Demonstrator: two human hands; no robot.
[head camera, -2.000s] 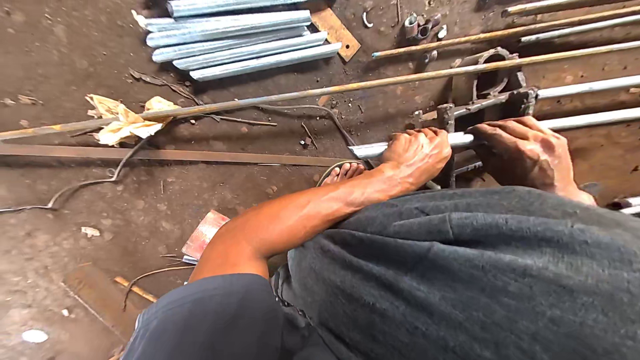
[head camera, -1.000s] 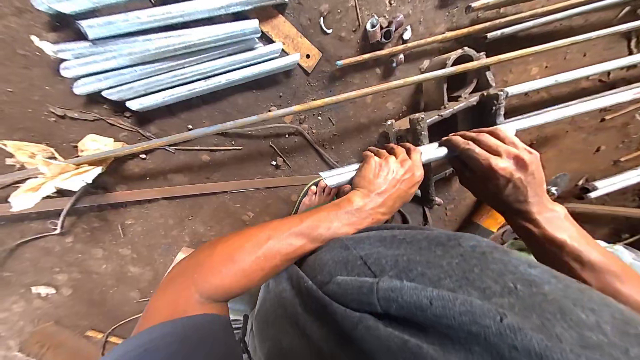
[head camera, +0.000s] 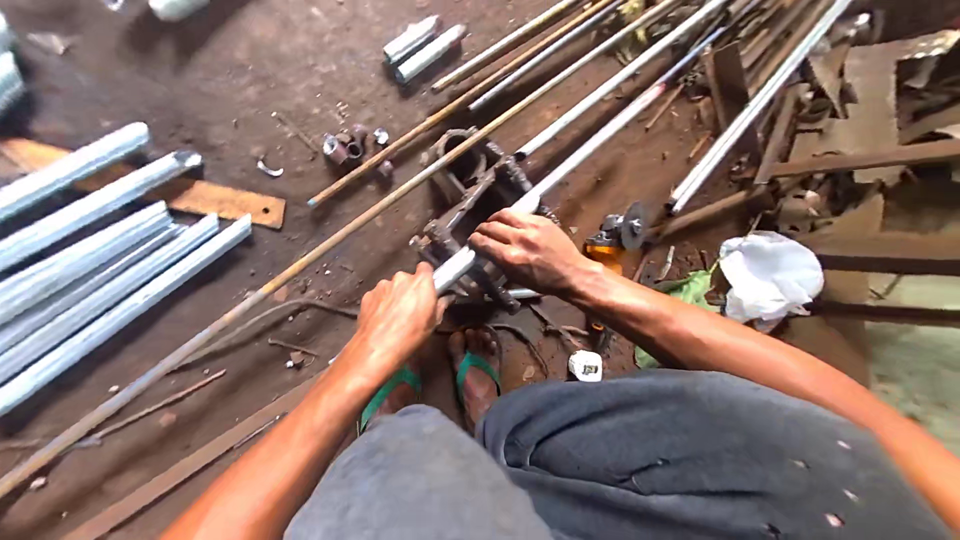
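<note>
A long silvery metal pipe runs from between my hands toward the upper right, across a rusty steel frame on the dirt floor. My left hand is closed around the pipe's near end. Farther along, my right hand grips the same pipe from above, beside the frame. Part of the frame is hidden behind my right hand and the pipe. A second, thinner light pipe lies alongside, its end near the frame. A long rusty rod passes diagonally on the frame's far side.
Cut galvanized pipes lie at left by a rusty flat bar. Two short pipe pieces rest farther off. An angle grinder, a white plastic bag, a tape measure and scrap metal are at right. My sandalled feet stand close by.
The view has turned strongly to the right, bringing the grinder and scrap into sight. Both hands stay on the pipe; its end, which stuck out past my left hand, is now covered by it.
</note>
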